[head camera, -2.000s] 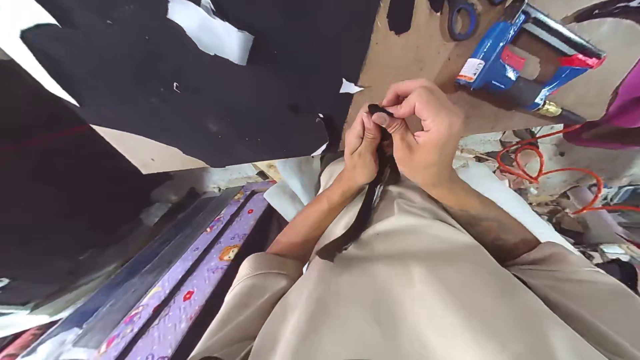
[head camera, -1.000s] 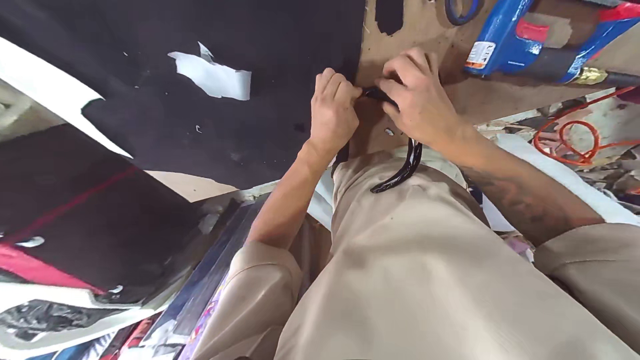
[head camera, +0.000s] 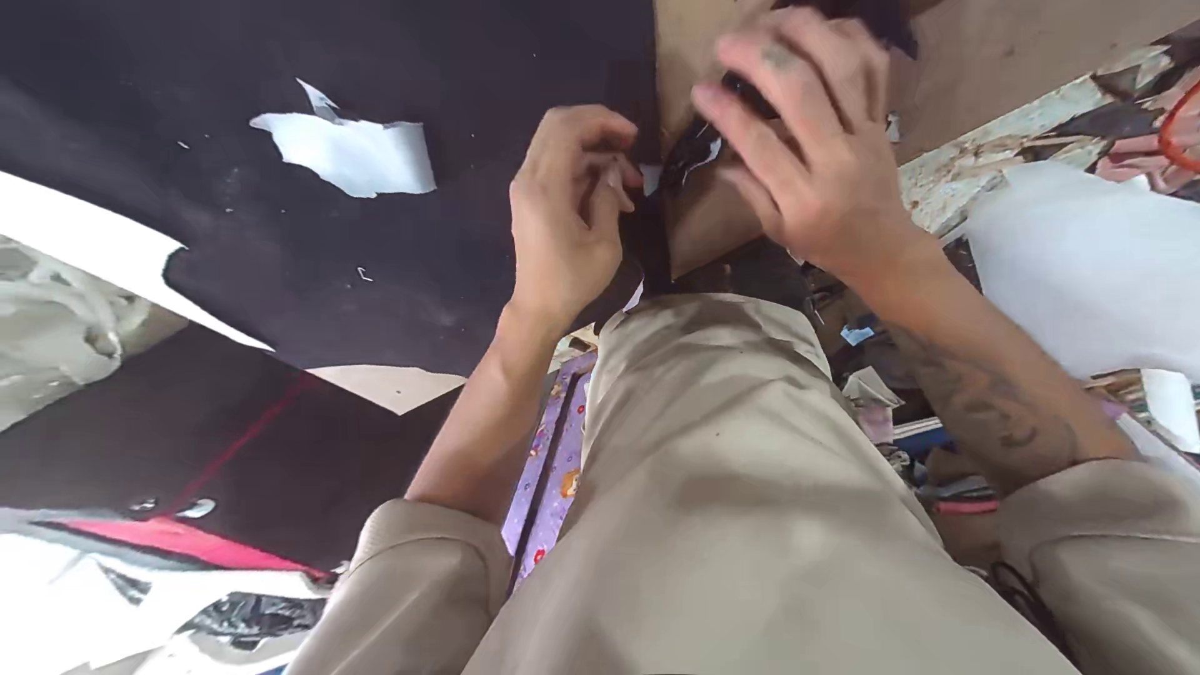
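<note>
My left hand is raised over the right edge of a large black sheet, its fingers curled and apart, with nothing plainly in them. To its right, my right hand hovers over the brown board with spread, slightly blurred fingers. Under and beside these fingers lies a crumpled dark strip, partly hidden by the hand; whether the fingers touch it I cannot tell. A torn white scrap lies on the black sheet.
Another dark piece lies at the top of the board. Purple patterned material stands below the work surface. White padding, scraps and part of an orange cord are at the right. A black panel with a red line is at lower left.
My hands have moved apart; a second ago both held the dark strip between them, and my left hand has let it go. The view has shifted, and the blue tool is out of sight.
</note>
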